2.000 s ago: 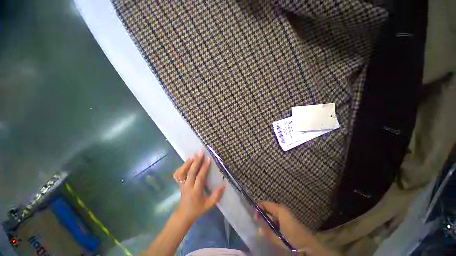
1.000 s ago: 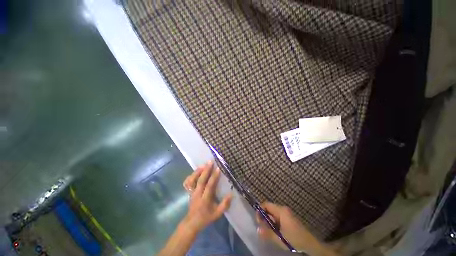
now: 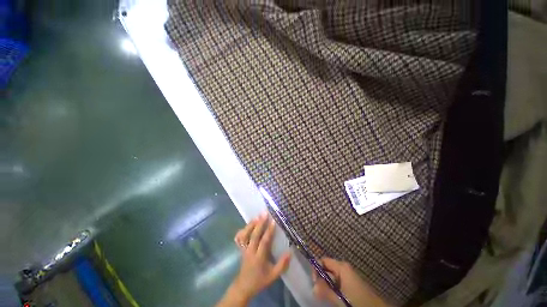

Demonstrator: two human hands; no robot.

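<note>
The checked cloth (image 3: pixel 282 120) lies flat near its hem edge and in folds farther up. The long shears (image 3: pixel 286 226) lie along the hem, silver blades pointing up and left. My right hand (image 3: pixel 340 283) is closed round the shears near the bottom of the view. My left hand (image 3: pixel 258 255) rests on the white table edge, just left of the blades, fingers slightly apart, with a ring on one finger. It holds nothing that I can see. A cream card (image 3: pixel 388 178) overlaps a printed white tag (image 3: pixel 363 201) on the cloth.
The white table (image 3: pixel 195 135) runs diagonally along the cloth. A dark band with slits (image 3: pixel 465 162) borders the check at right, with tan cloth (image 3: pixel 522 174) beyond it. The green floor (image 3: pixel 108 144) has a yellow line and a blue object at lower left.
The whole scene has shifted right and down in view, showing more folded cloth at the top. Both hands and the shears keep nearly the same positions relative to each other.
</note>
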